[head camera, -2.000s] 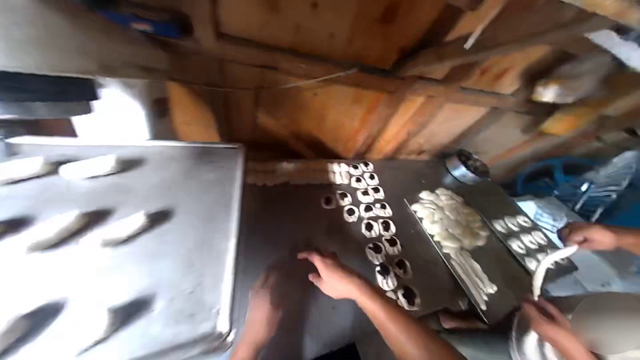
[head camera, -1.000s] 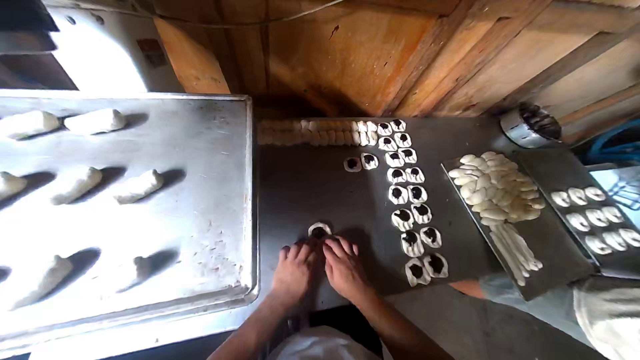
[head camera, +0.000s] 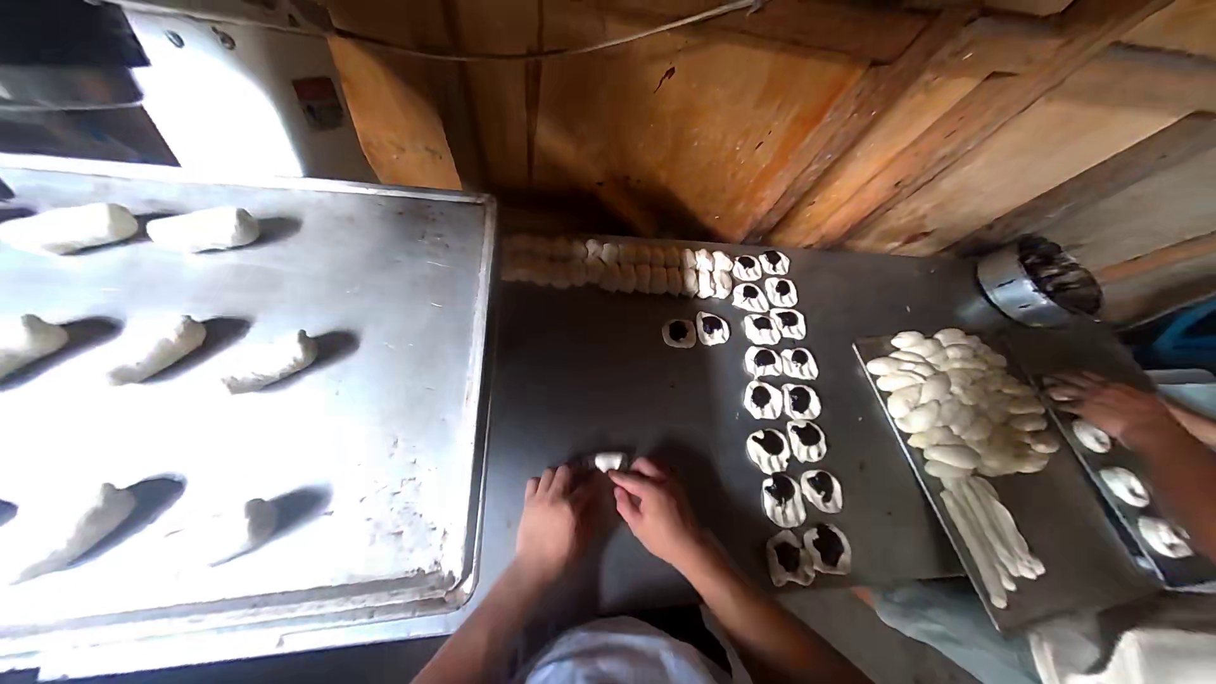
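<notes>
A small piece of white dough (head camera: 609, 461) lies on the dark metal worktable (head camera: 589, 380) between my hands. My right hand (head camera: 655, 503) touches its near right side with thumb and fingertips. Close to its left is my left hand (head camera: 556, 518), fingers bent on the table; whether it holds any dough is hidden. To the right, two columns of flattened dough pieces with dark filling (head camera: 763, 400) run toward the near edge. Two more filled pieces (head camera: 695, 331) lie to their left. Along the wall sit rows of small dough lumps (head camera: 617, 275).
A large metal baking tray (head camera: 480, 399) with shaped dough rolls (head camera: 199, 229) stands at left. At right are a tray (head camera: 936, 513) of piled dough pieces and strips, a round metal tin (head camera: 1012, 285), and a co-worker's hand (head camera: 1116, 408) over another tray. A wooden wall (head camera: 665, 123) backs the table.
The filled dough piece before my hands a second ago now shows as a narrow white piece, its dark filling out of sight. The co-worker's hand has come into view over the far right tray.
</notes>
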